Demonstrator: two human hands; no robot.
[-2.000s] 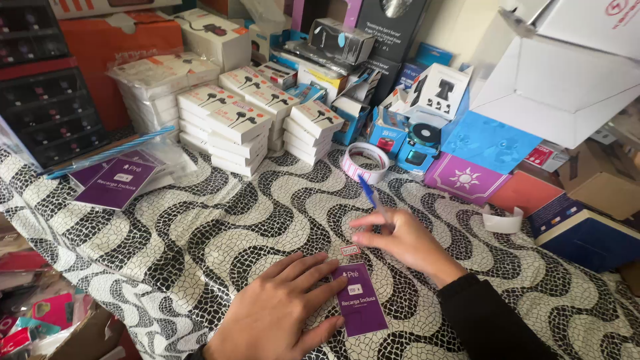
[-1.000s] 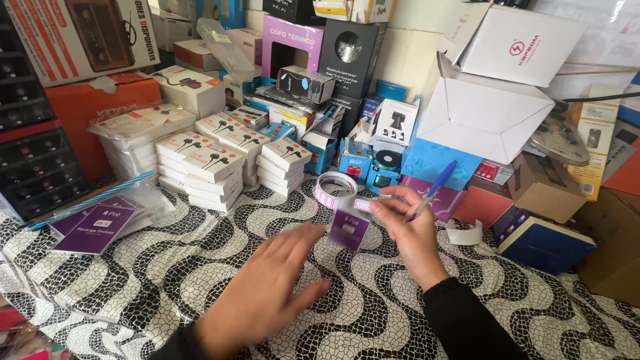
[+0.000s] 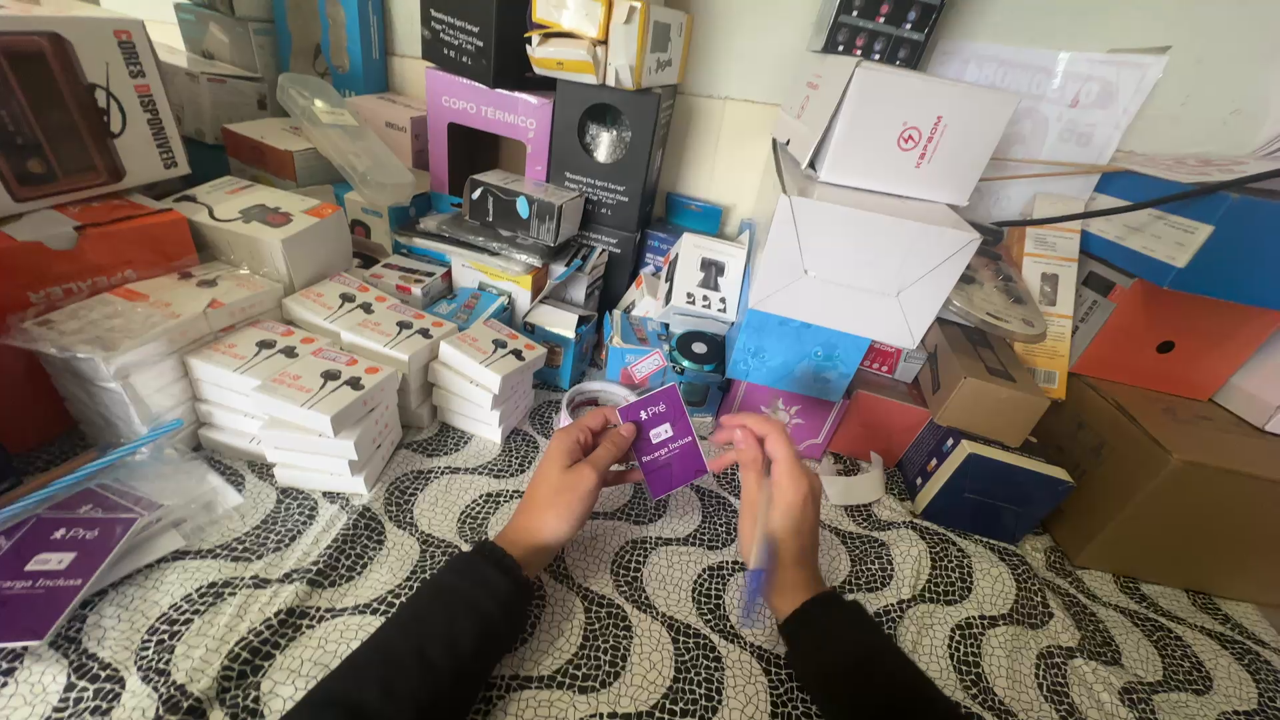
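Between the thumb and fingers of my left hand [image 3: 575, 480] is a purple prepaid SIM card pack [image 3: 662, 455], raised above the patterned cloth with its printed face toward me. A small white label with red writing [image 3: 646, 368] stands at the card's top edge; what holds it there I cannot tell. My right hand [image 3: 775, 495], just right of the card, has a blue pen [image 3: 757, 570] in it, blurred and pointing down. Behind my left fingers lies a roll of white labels [image 3: 592, 398], partly hidden. More purple card packs [image 3: 60, 560] lie in clear plastic at the left.
Stacks of white earphone boxes [image 3: 320, 385] stand at the left and centre. Toward the back are a purple cup box [image 3: 490, 110], black boxes and a large white box [image 3: 865, 255]. A dark blue box [image 3: 990, 485] and a cardboard box [image 3: 1170, 480] sit at the right. A curled paper strip [image 3: 855, 485] lies behind my right hand.
The purple card pack lay on the cloth two seconds ago; now my left hand holds it up. The pen in my right hand pointed upward earlier and now points down. The view has tilted up.
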